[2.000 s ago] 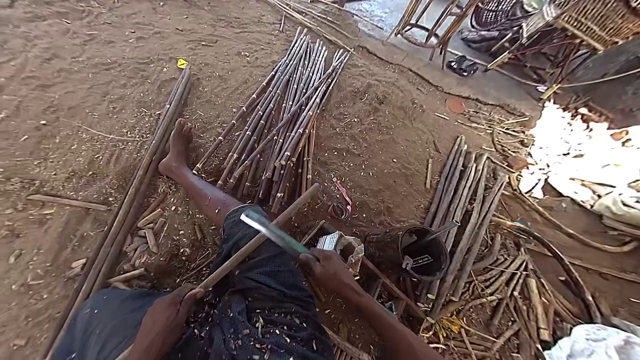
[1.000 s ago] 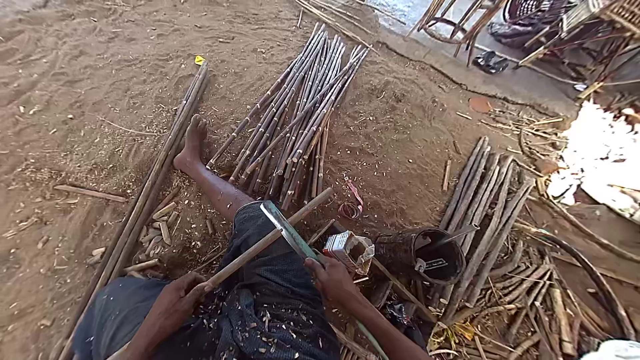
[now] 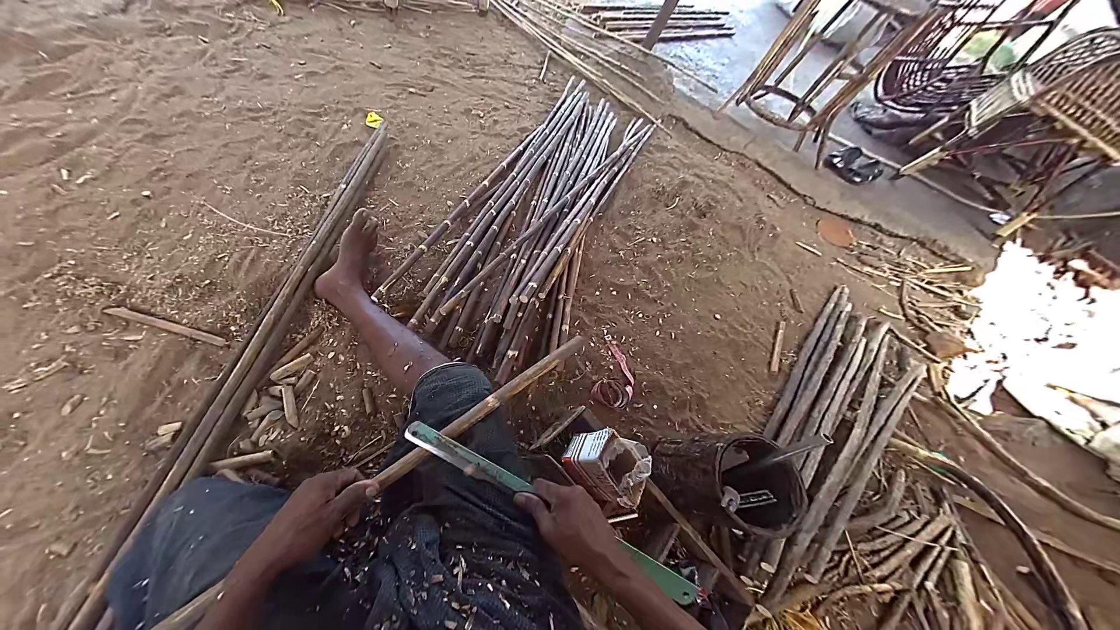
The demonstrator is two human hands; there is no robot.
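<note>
My left hand [image 3: 319, 510] is closed around a peeled wooden pole [image 3: 490, 404], which slants across my lap from lower left to upper right. My right hand [image 3: 569, 522] grips a long flat metal blade [image 3: 472, 462] with green paint, whose green end comes out below my wrist. The blade's pale tip lies across the pole, just beyond my left hand. Wood chips are scattered over my dark trousers [image 3: 459, 542]. The lower end of the pole is partly hidden by my left forearm.
Ahead lies a bundle of cane poles [image 3: 542, 219]; long poles [image 3: 289, 289] run left of my bare foot. At right are an open carton [image 3: 604, 468], a dark bucket with tools [image 3: 761, 486] and rough sticks [image 3: 840, 420]. Cane furniture frames [image 3: 945, 79] stand at upper right.
The blade has swung from the pole's upper part toward my left hand, its tip now crossing the pole lower down. Both hands keep their hold.
</note>
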